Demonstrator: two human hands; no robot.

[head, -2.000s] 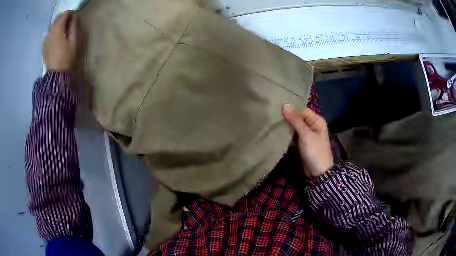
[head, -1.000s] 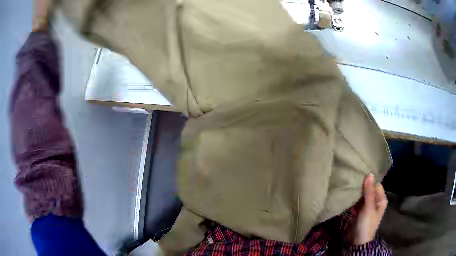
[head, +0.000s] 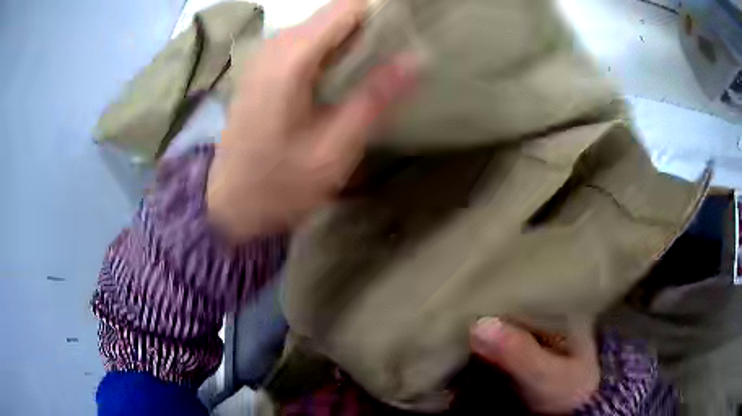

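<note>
A khaki garment panel (head: 456,268) is spread in folds in front of me and over my lap, with a dark opening between layers. Its right edge shows a pale seam border. My left hand (head: 297,122) is large and blurred over the upper left of the cloth, thumb and fingers apart; whether it grips a fold cannot be told. My right hand (head: 541,366) holds the lower edge, thumb on top and fingers partly hidden. Another khaki part (head: 175,81) lies at the upper left, beyond my left hand.
The white machine table (head: 675,130) shows at the upper right, with part of a pale machine body (head: 712,49) at the edge. Dark khaki cloth (head: 704,313) hangs at the lower right. A red-and-navy checked apron (head: 325,400) shows under the garment.
My left hand has come from the far upper left inward over the cloth. My right hand has moved slightly down and left. The garment has shifted and folded, covering the machine's metal parts.
</note>
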